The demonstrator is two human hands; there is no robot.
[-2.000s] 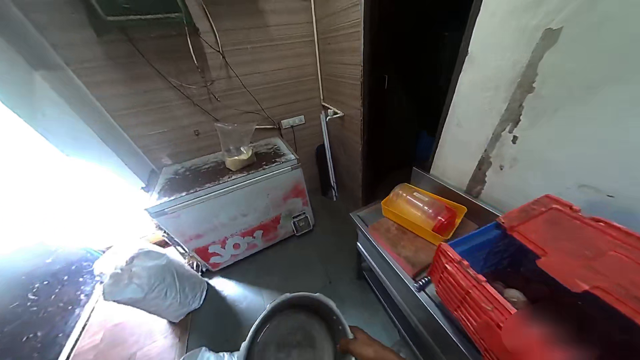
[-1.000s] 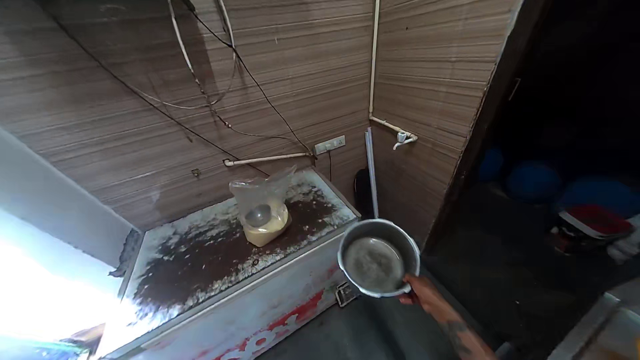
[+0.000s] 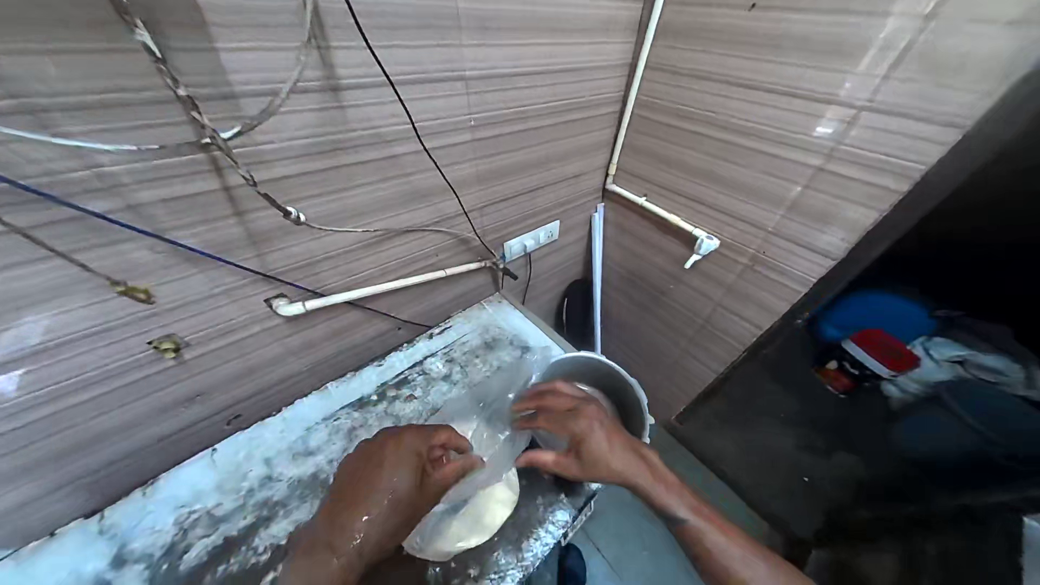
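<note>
A clear plastic bag with a pale yellowish substance inside rests on the worn top of a chest freezer. My left hand pinches the bag's upper edge between thumb and fingers. On the other side of its mouth is my right hand, fingers spread and curved near the plastic; whether it grips the film cannot be told. Behind my right hand, at the freezer's right corner, stands a round metal pot, partly hidden by that hand.
Cables and a white pipe run along the panelled wall behind the freezer. A socket board and a tap are on the walls near the corner. Through the dark doorway at right lie a blue tub and a red-lidded container.
The pot, held in my right hand a second ago, now stands at the freezer's corner. Both hands have come to the bag. The view has moved closer to the freezer.
</note>
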